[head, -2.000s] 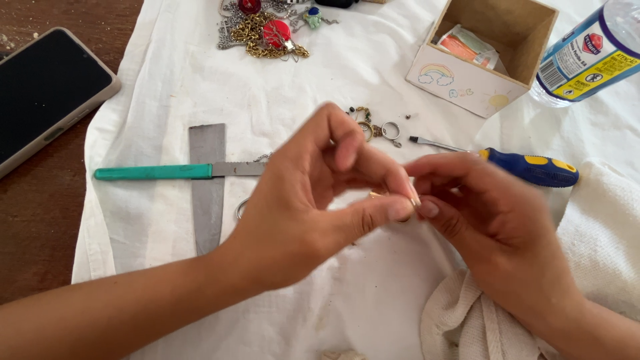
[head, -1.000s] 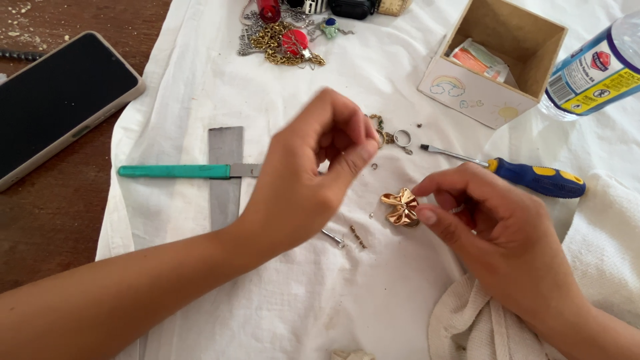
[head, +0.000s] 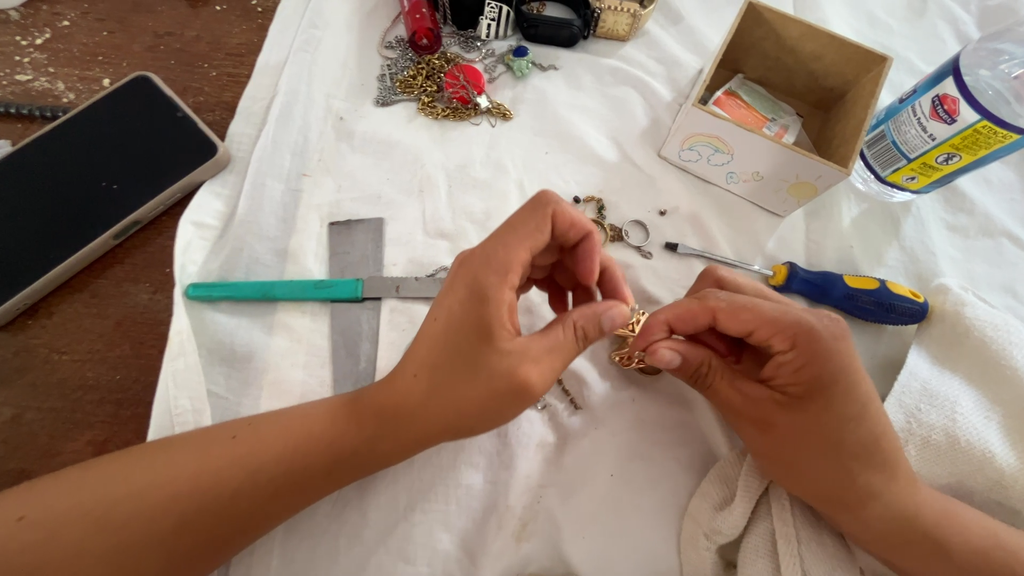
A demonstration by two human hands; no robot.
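My right hand (head: 768, 368) pinches a gold-coloured metal ornament (head: 628, 352) just above the white cloth. The thumb and index fingertip of my left hand (head: 520, 320) meet at the ornament's upper edge; whether a tiny part is between them cannot be told. Behind my hands lie a silver ring (head: 636, 232) and a short beaded chain (head: 596, 208). A flat screwdriver with a blue and yellow handle (head: 852, 294) is beyond my right hand. A green-handled serrated knife (head: 276, 290) crosses a flat grey metal strip (head: 356, 336) on the left, its far end hidden by my left hand.
A phone (head: 104, 184) rests on the brown wooden table (head: 48, 392) at left. Tangled chains (head: 440, 84), a black wristband (head: 552, 24) and a gold watch (head: 618, 20) lie at the back. An open box (head: 748, 176), a clear bottle (head: 936, 128) and a beige cloth (head: 768, 520) are at right.
One second ago my left hand was raised apart from the gold ornament; now its fingertips are at the ornament, and my right hand has closed around the ornament's side.
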